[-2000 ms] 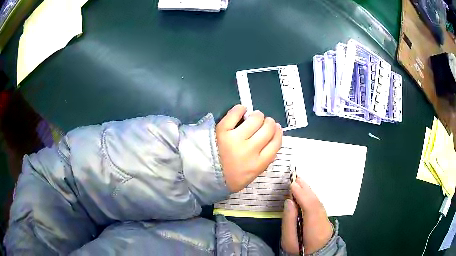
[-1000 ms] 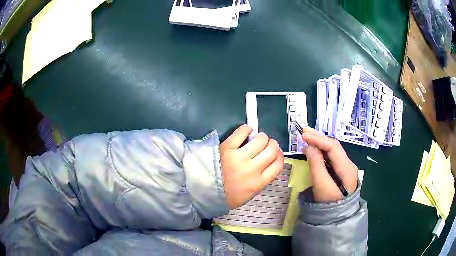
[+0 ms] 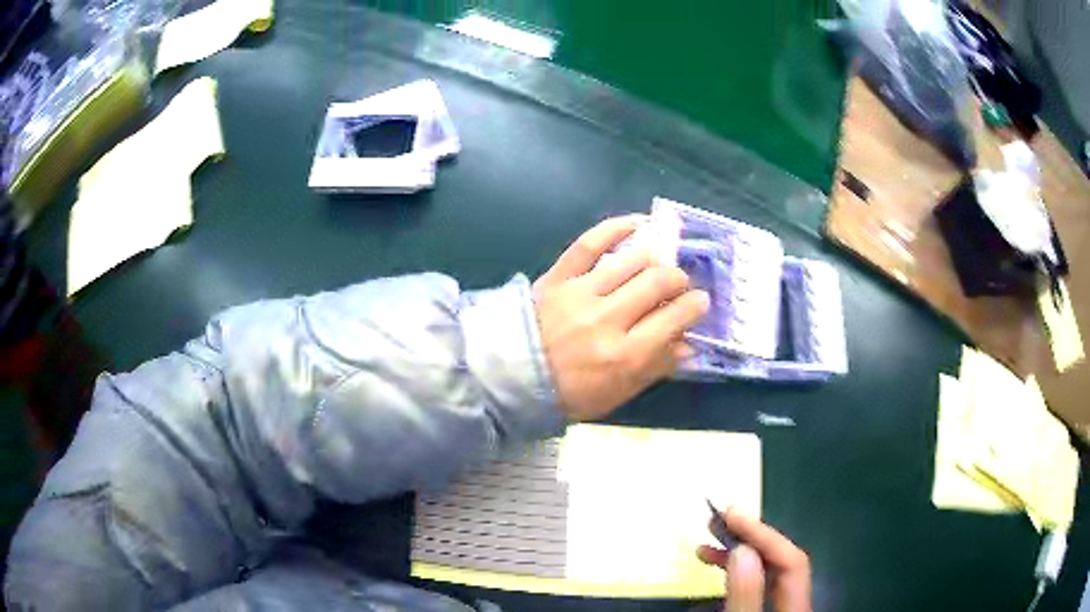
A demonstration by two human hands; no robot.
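Note:
My left hand [image 3: 616,323] is on the left side of the overlapping stack of white plastic front housings [image 3: 825,317], its fingers curled over a housing edge and hiding that side. My right hand [image 3: 765,562], cut off by the bottom edge, holds dark tweezers [image 3: 720,524], tip up, over the blank part of the adhesive strip sheet [image 3: 645,508]. The sheet's left part [image 3: 490,520] is ruled with dark lines and has a yellow lower edge. Any strip at the tweezer tip is too small to tell.
A small pile of housings [image 3: 371,173] lies at the far left. Yellow release paper lies at left [image 3: 132,203] and right [image 3: 998,442]. A pale sliver [image 3: 776,420] lies below the stack. A brown board [image 3: 885,227] and clear bag [image 3: 914,60] are at upper right.
My left hand has moved up and right to the stack. The single housing above the sheet is gone from there. My right hand has drawn back down with the tweezers. The view has shifted.

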